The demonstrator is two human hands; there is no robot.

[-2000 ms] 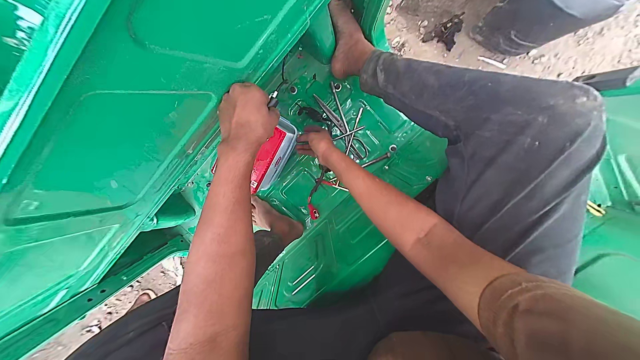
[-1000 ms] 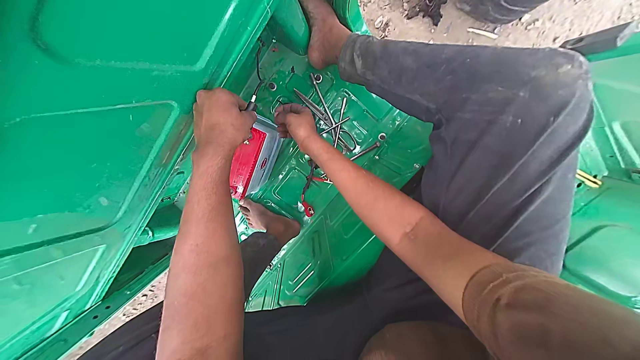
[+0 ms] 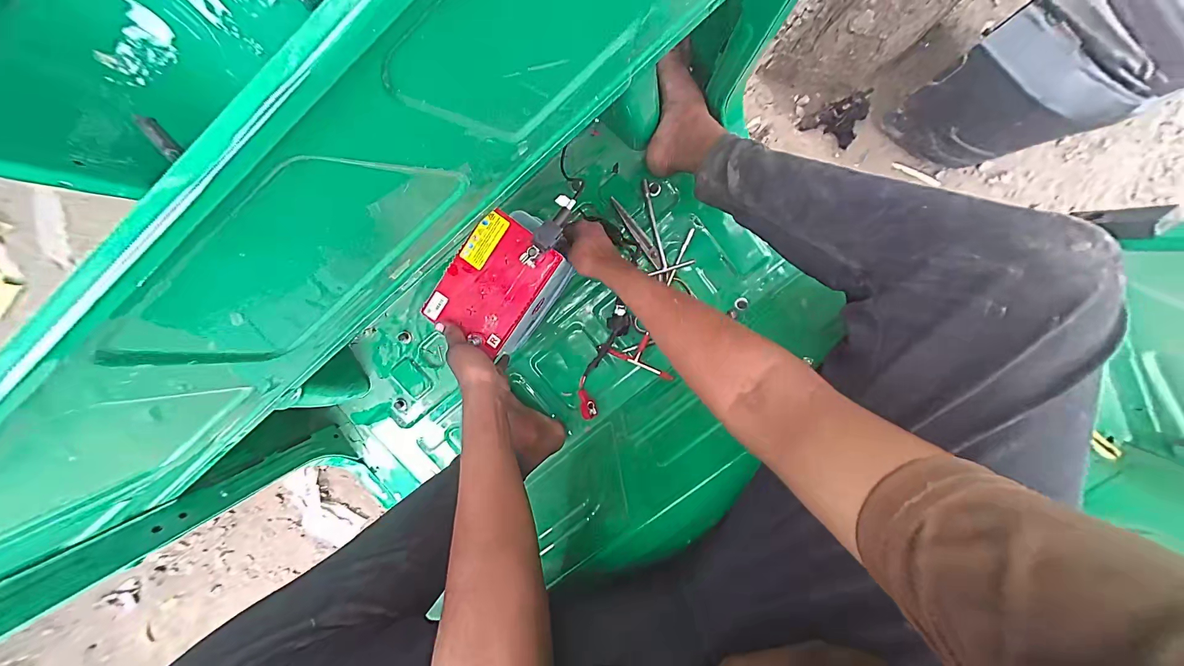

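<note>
A vehicle battery (image 3: pixel 495 287) with a red top and grey sides lies tilted on the green metal floor. At its near left corner is my left hand (image 3: pixel 470 359), with fingertips on the edge by a terminal; its grip is partly hidden. My right hand (image 3: pixel 592 250) is at the battery's far right corner, closed around a dark connector (image 3: pixel 552 231) with a white tip. A black cable (image 3: pixel 572 171) runs up from there. To the right of the battery lie pliers (image 3: pixel 636 231) and several metal rods or tools (image 3: pixel 659 231). A lead with a red terminal clip (image 3: pixel 588 404) lies below them.
A tall green body panel (image 3: pixel 305 213) rises on the left beside the battery. My bare feet (image 3: pixel 683 129) rest on the green floor, one above and one below the battery. A red-handled tool (image 3: pixel 647 363) lies near the lead. Sandy ground with a dark container-like object (image 3: pixel 1008 92) shows at the upper right.
My left hand has moved from the battery's upper end down to its near left corner. My right hand has moved from beside the tools to the connector. More of the battery's red top shows.
</note>
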